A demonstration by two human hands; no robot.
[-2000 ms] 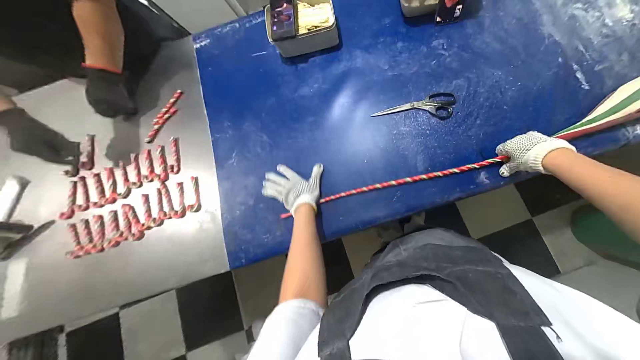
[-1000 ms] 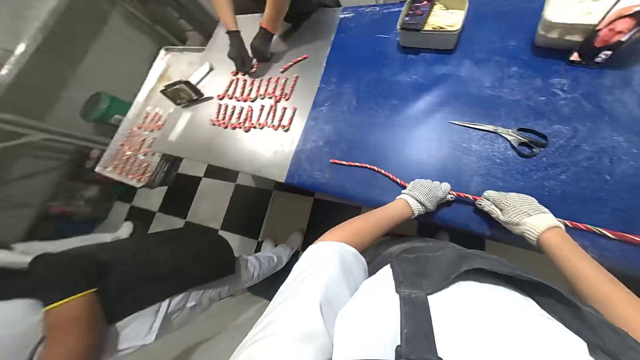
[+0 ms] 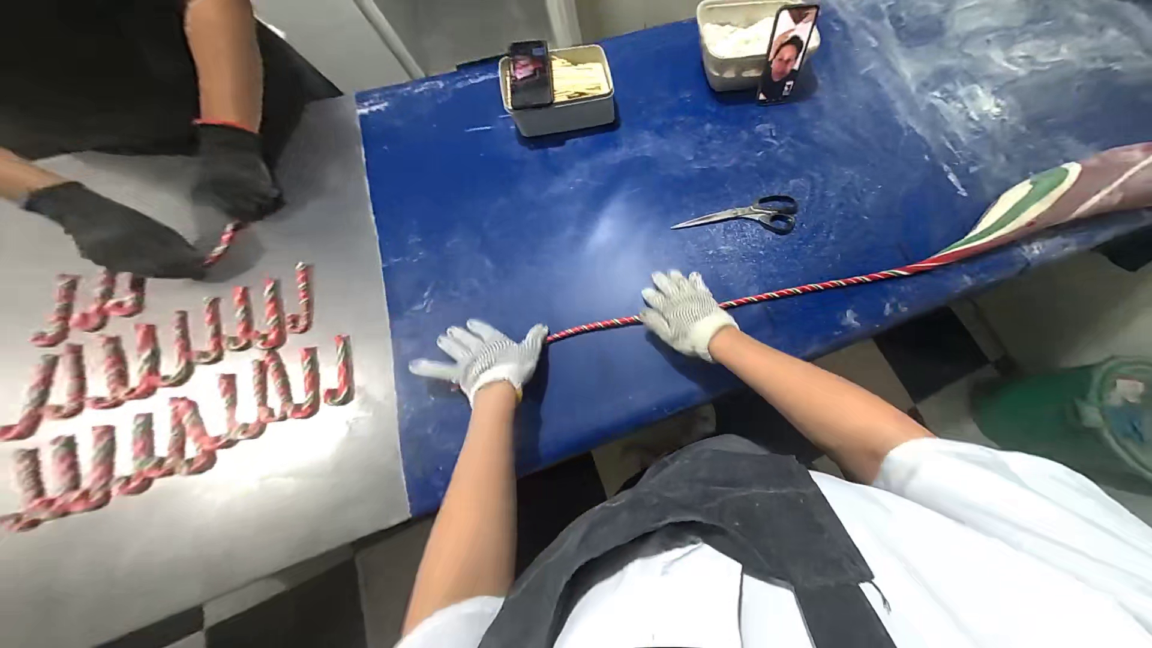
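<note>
A thin rope of red, white and green striped candy [image 3: 814,287] runs along the near side of the blue table [image 3: 504,225]. At the right it widens into a thick striped candy mass [image 3: 1053,200]. My left hand [image 3: 486,354], in a white knit glove, lies with fingers spread over the rope's left end. My right hand [image 3: 682,310], gloved likewise, rests flat on the rope further right, fingers apart. Neither hand is closed round the candy. Beyond my right hand lie black-handled scissors [image 3: 740,214], their blades pointing left.
A co-worker's dark-gloved hands [image 3: 236,173] hold a short candy piece [image 3: 222,243] over the metal table [image 3: 270,490], where rows of candy canes [image 3: 144,360] lie. Two phones lean on a tub of sticks [image 3: 576,83] and a tub of white powder [image 3: 733,40]. A green bin [image 3: 1057,414] stands at right.
My hands, close together on the rope a second ago, are now further apart, with my left hand at its left end. The view has swung back from the left.
</note>
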